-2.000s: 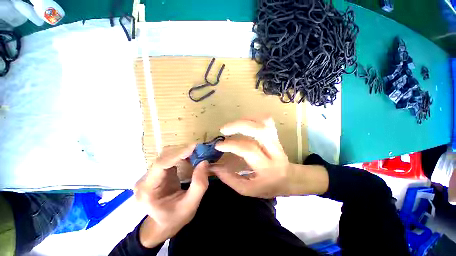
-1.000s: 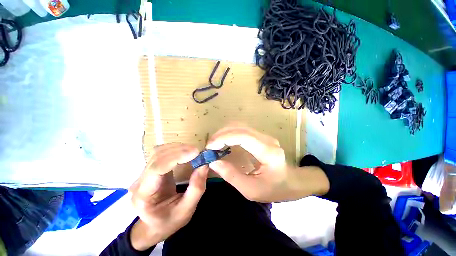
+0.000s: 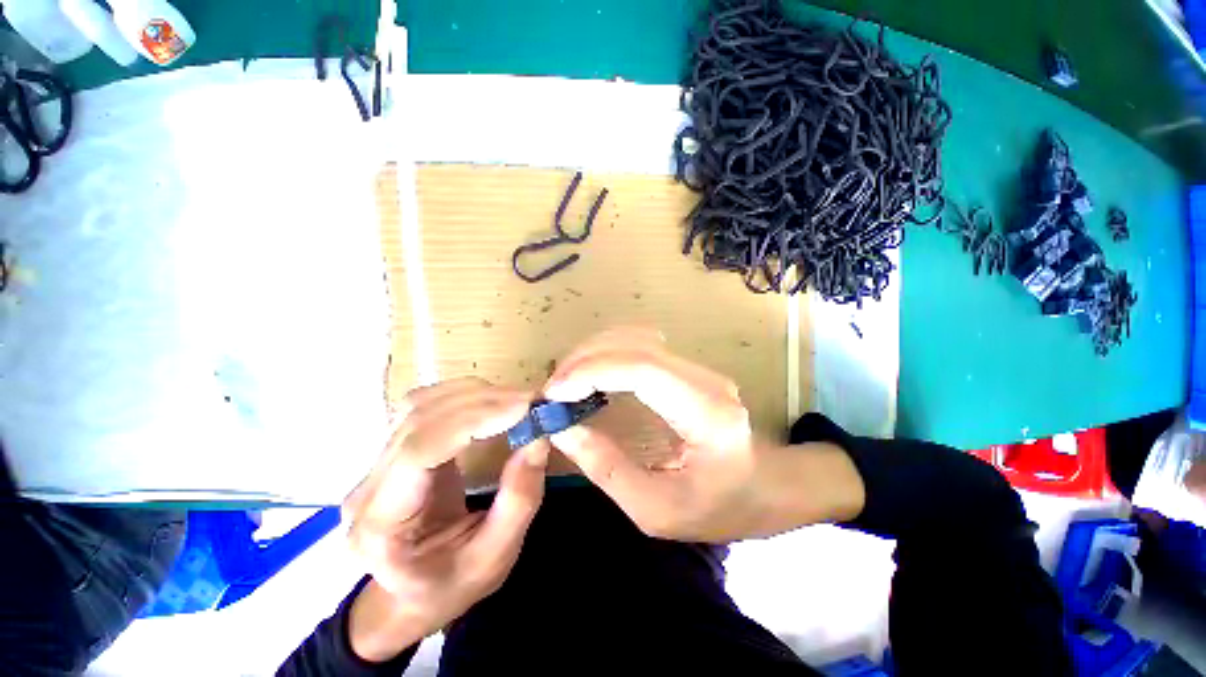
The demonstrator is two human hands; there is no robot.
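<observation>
A small folded dark-blue fabric piece (image 3: pixel 540 422) is pinched between both hands above the near edge of the cardboard. My left hand (image 3: pixel 443 483) holds its left end between thumb and fingers. My right hand (image 3: pixel 668 437) holds its right end, where a short black cord piece (image 3: pixel 587 405) sticks out between thumb and fingers. Part of the cord is hidden by the fingers. Two loose U-shaped black cords (image 3: pixel 548 257) lie touching on the cardboard (image 3: pixel 476 265).
A tangled black cord pile (image 3: pixel 813 146) lies upper right. A dark fabric stack (image 3: pixel 1054 245) is on the green bench (image 3: pixel 979 344). A white sheet (image 3: pixel 265 291) lies left. Scissors (image 3: pixel 29 126) and white bottles (image 3: pixel 152 29) are upper left. A red plastic item (image 3: pixel 1051 458) is below right.
Over the last two seconds the fabric piece has turned in the fingers, and the cord's curved loop has given way to a short end at its right. The view has shifted slightly.
</observation>
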